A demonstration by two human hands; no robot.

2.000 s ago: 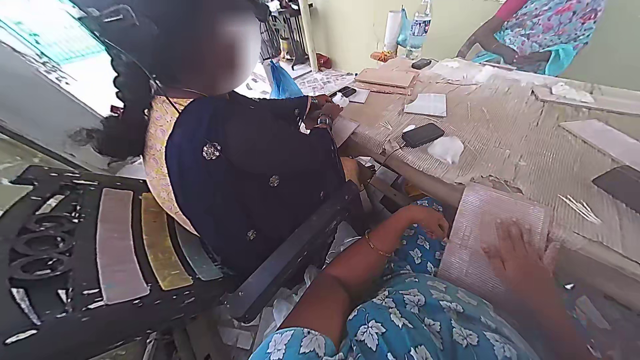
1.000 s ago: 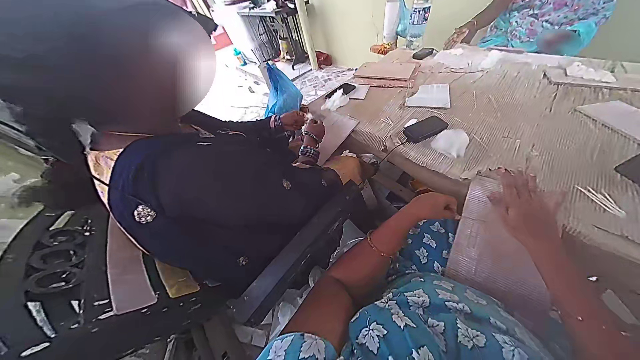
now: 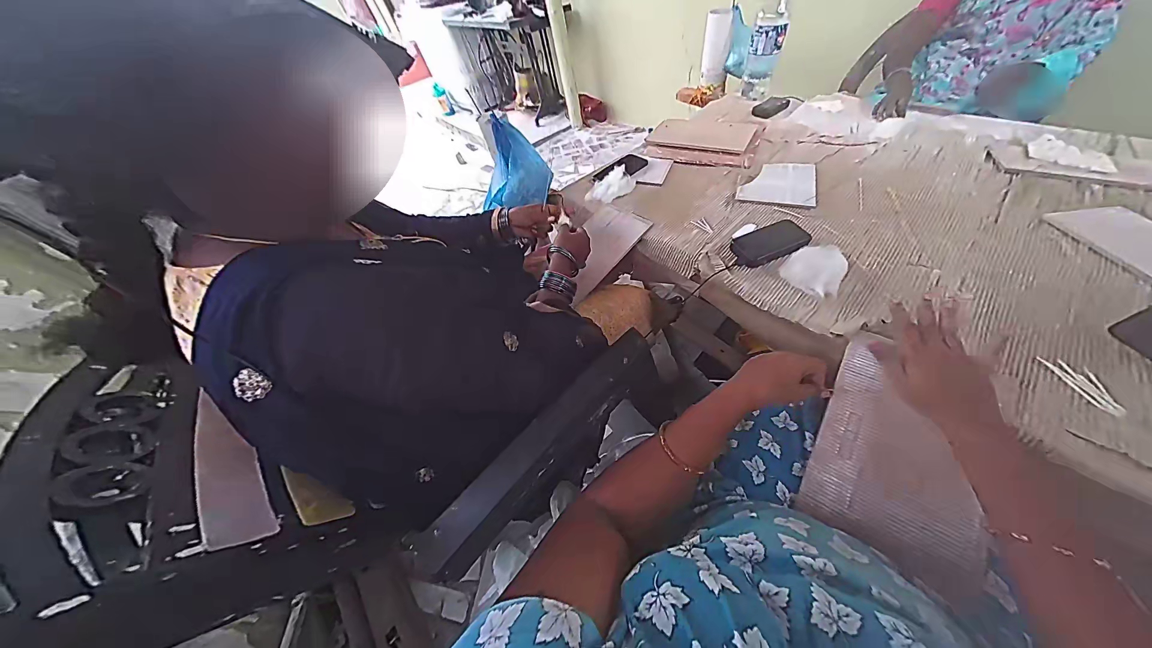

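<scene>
A flat ribbed sheet [image 3: 886, 477] leans from my lap against the table edge. My left hand [image 3: 781, 378] is at the sheet's upper left corner, fingers curled; whether it pinches the edge or something small cannot be told. Over the sheet's upper part is my right hand [image 3: 940, 364], palm down with fingers spread and slightly blurred, holding nothing. Beyond the hands, a black phone-like device [image 3: 770, 243] with a cable lies on the table beside a wad of white cotton [image 3: 814, 271]. Several thin white sticks [image 3: 1080, 385] lie to the right.
The table [image 3: 945, 234] has a corrugated covering. On it are a pale square tile [image 3: 777, 184], stacked boards [image 3: 702, 139] and another phone [image 3: 621, 167]. A co-worker [image 3: 396, 360] sits close at left on a black metal bench [image 3: 108, 558]. Another person's hand [image 3: 894, 94] is across the table.
My right hand has moved up the sheet from its middle toward the upper edge. The co-worker at left has leaned forward. The view has shifted somewhat.
</scene>
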